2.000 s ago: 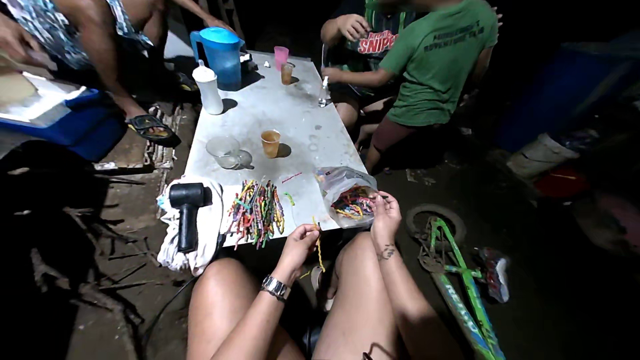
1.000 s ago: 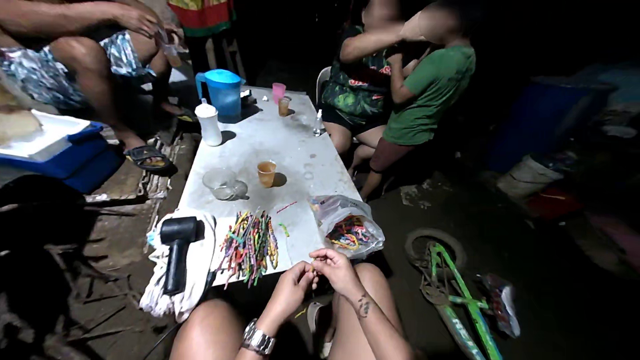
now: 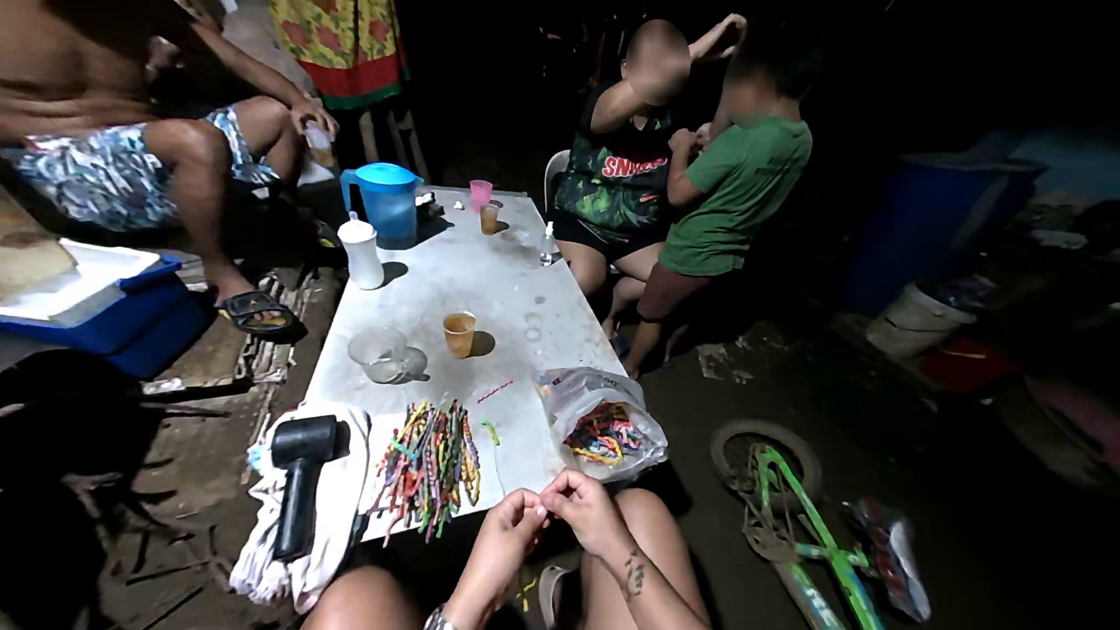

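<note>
My left hand [image 3: 512, 534] and my right hand [image 3: 582, 512] meet fingertip to fingertip just off the table's near edge, pinching something too small to make out. A thin yellow strand [image 3: 527, 595] shows below them. Left of my hands, a bundle of multicoloured twisted strands [image 3: 433, 464] lies on the white table [image 3: 516, 280]. An open clear plastic bag [image 3: 647, 429] with more coloured strands [image 3: 604, 433] inside stands at the near right corner. Between bundle and bag lie a short green piece [image 3: 491, 432] and a thin red strand [image 3: 495, 391].
A black handheld device [image 3: 302, 481] rests on white cloth [image 3: 341, 516]. Farther up stand a clear bowl [image 3: 376, 354], a cup of brown drink [image 3: 459, 335], a white bottle [image 3: 360, 254] and a blue pitcher [image 3: 389, 206]. Several people are around the table; a green bicycle [image 3: 822, 534] lies at right.
My hands, apart two seconds ago with a yellow strand hanging from the left, have come together. Across the table, one person's arms have gone up beside the person in green.
</note>
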